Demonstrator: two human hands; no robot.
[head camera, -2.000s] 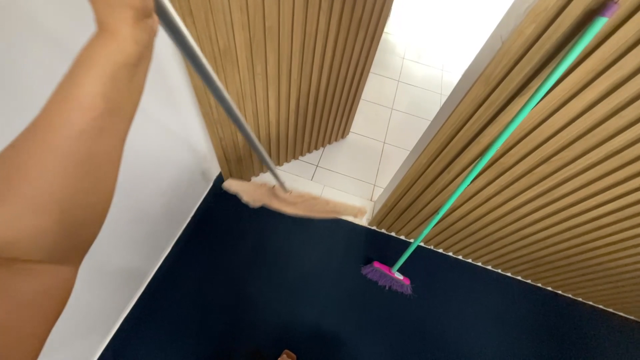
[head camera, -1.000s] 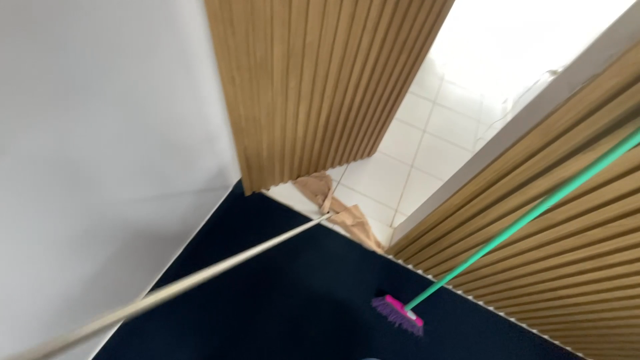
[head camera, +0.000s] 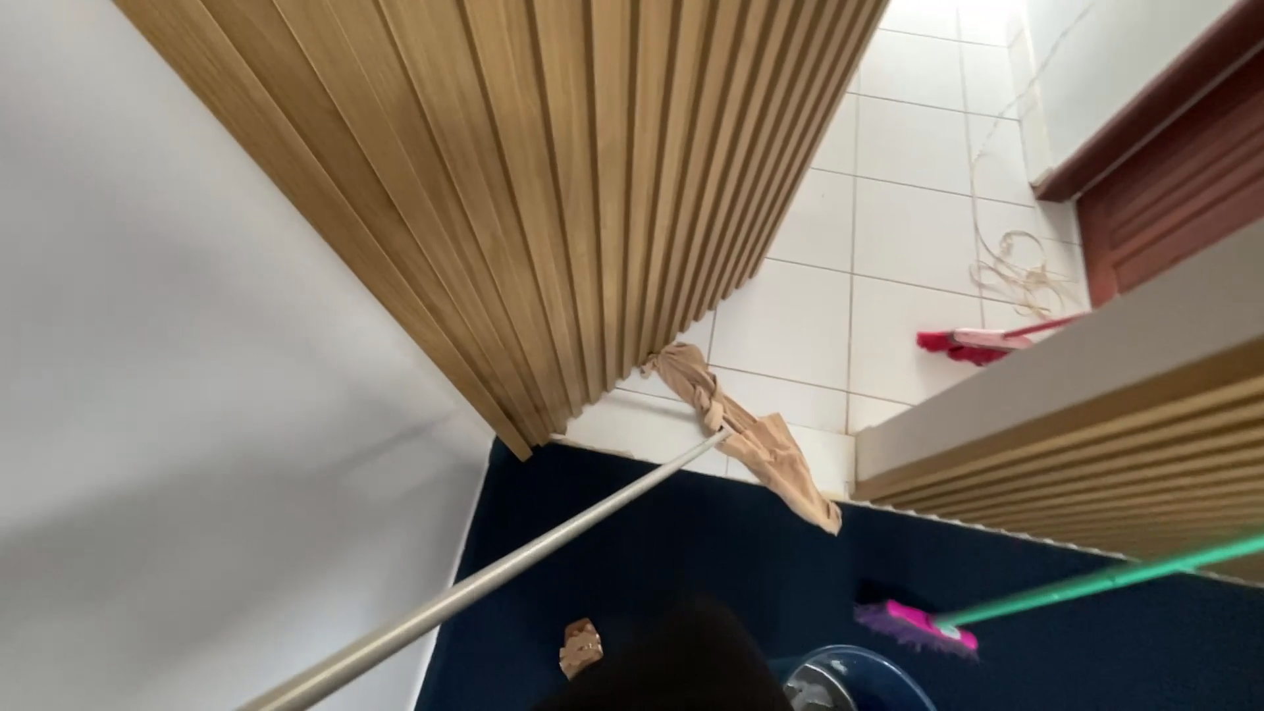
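A pale metal pole (head camera: 494, 568) runs from the lower left to a beige cloth (head camera: 765, 449) wrapped at its far end. The cloth lies across the white tiled threshold, reaching the slatted wooden door's lower edge on one side and the dark blue floor on the other. Neither my left hand nor my right hand shows in the view, so any hold on the pole is hidden. A broom with a pink head and purple bristles (head camera: 918, 630) stands on the blue floor at the lower right, its green handle leaning to the right.
The slatted wooden door (head camera: 553, 197) stands ajar beside a white wall (head camera: 197, 395). Beyond it, a red-bristled brush (head camera: 973, 346) and a loose cord (head camera: 1022, 272) lie on white tiles. A clear blue-rimmed bucket (head camera: 859, 676) and a small brown object (head camera: 581, 647) are at the bottom.
The arm seen at the left two seconds ago is out of view. The cloth-wrapped pole has swung so that its shaft comes from the lower left. More of the tiled passage shows.
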